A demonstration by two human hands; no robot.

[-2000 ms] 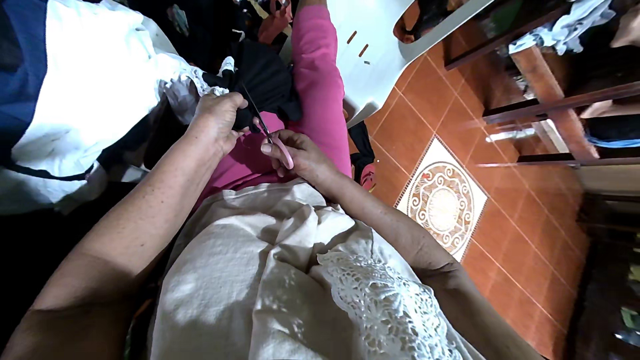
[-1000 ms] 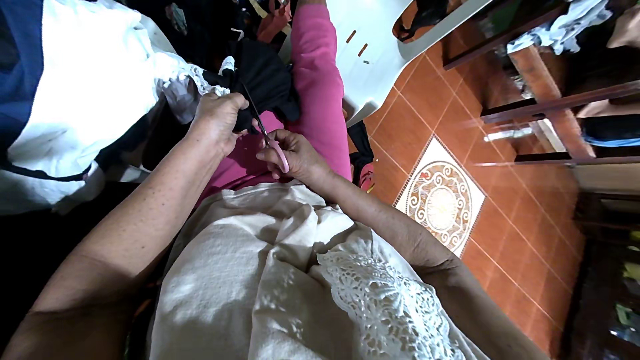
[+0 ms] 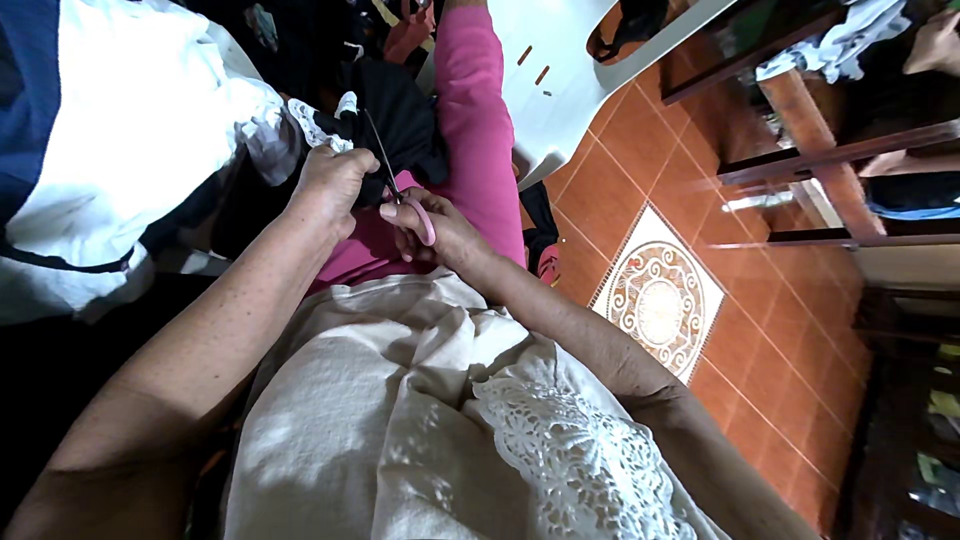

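My right hand [image 3: 431,232] holds a pair of scissors [image 3: 424,222] by the pink handles, over my lap. The thin blades point up and to the left, past black fabric [image 3: 405,112]. Close beside them, my left hand [image 3: 334,184] is closed on the black fabric, next to a strip of white lace [image 3: 309,124]. Whether the blades touch the fabric cannot be told. Pink trousers [image 3: 474,97] lie beneath both hands.
White and navy cloth [image 3: 142,112] is heaped at the left. A white plastic chair [image 3: 540,82] stands at the upper middle, on a terracotta tile floor [image 3: 622,161] with a patterned inset [image 3: 660,300]. Wooden shelving [image 3: 832,157] with cloths is at the right.
The fingers of my right hand have shifted slightly on the scissors' pink handles. My left hand has stayed at the black fabric.
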